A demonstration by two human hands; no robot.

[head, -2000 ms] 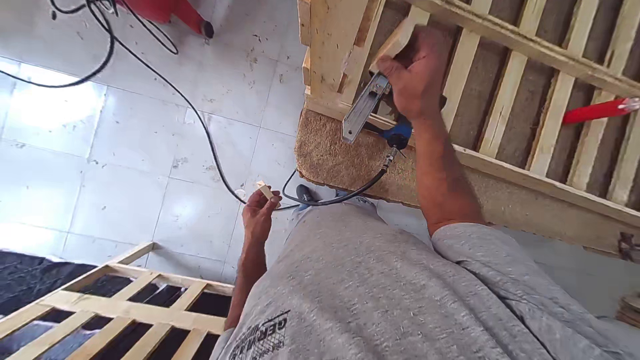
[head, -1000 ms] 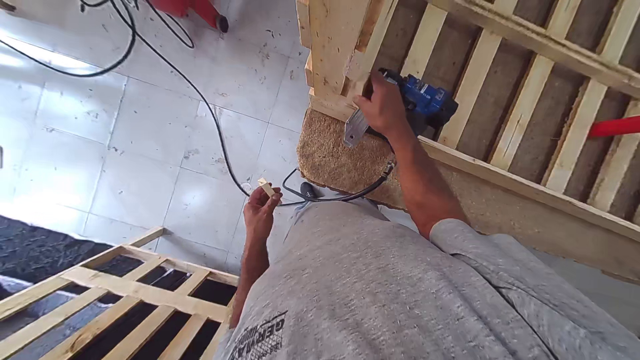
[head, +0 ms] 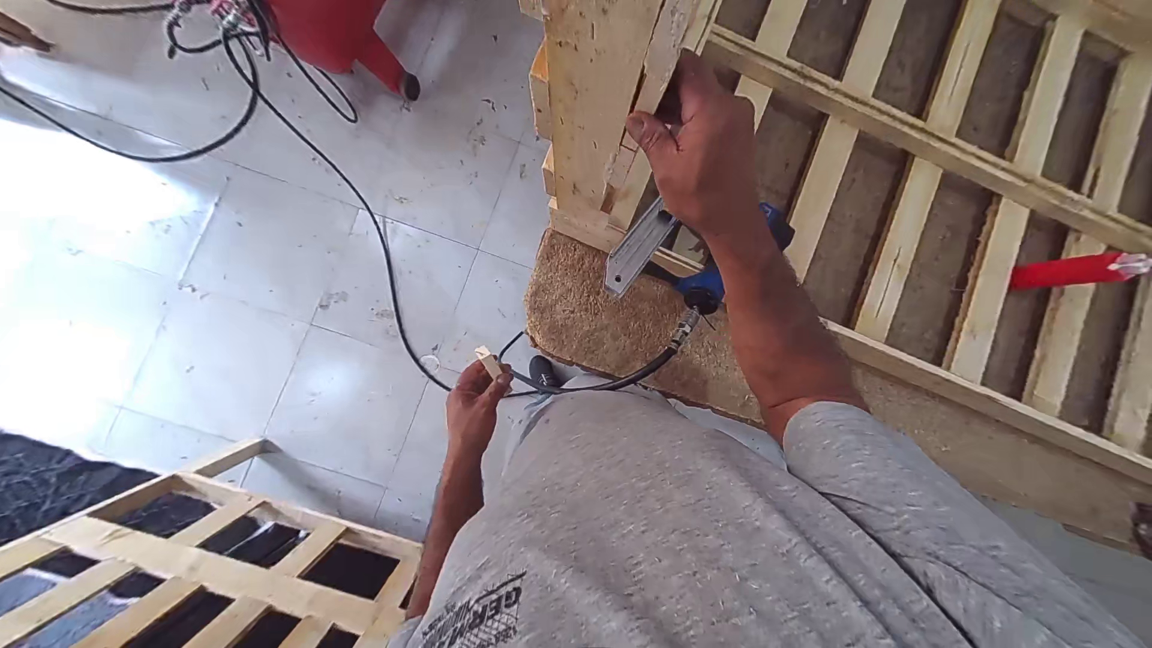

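Observation:
My left hand pinches a small wood block over the tiled floor. My right hand is at the corner of a slatted wooden frame, its thumb and fingers around the upper edge of a board; whether it holds a loose piece there cannot be told. Below that hand lies a blue pneumatic nailer or stapler with a grey metal magazine, partly hidden by my wrist and forearm. A black air hose joins its end. The tool rests by the frame's corner, above a fibrous brown board.
A second slatted wooden frame stands at lower left. A red machine with coiled hoses is at upper left, and the black hose crosses the floor from it. A red tubular object lies on the slats at right.
My right hand was by the blue tool one second ago; it is now farther up at the board's edge. My left hand has kept hold of the wood block.

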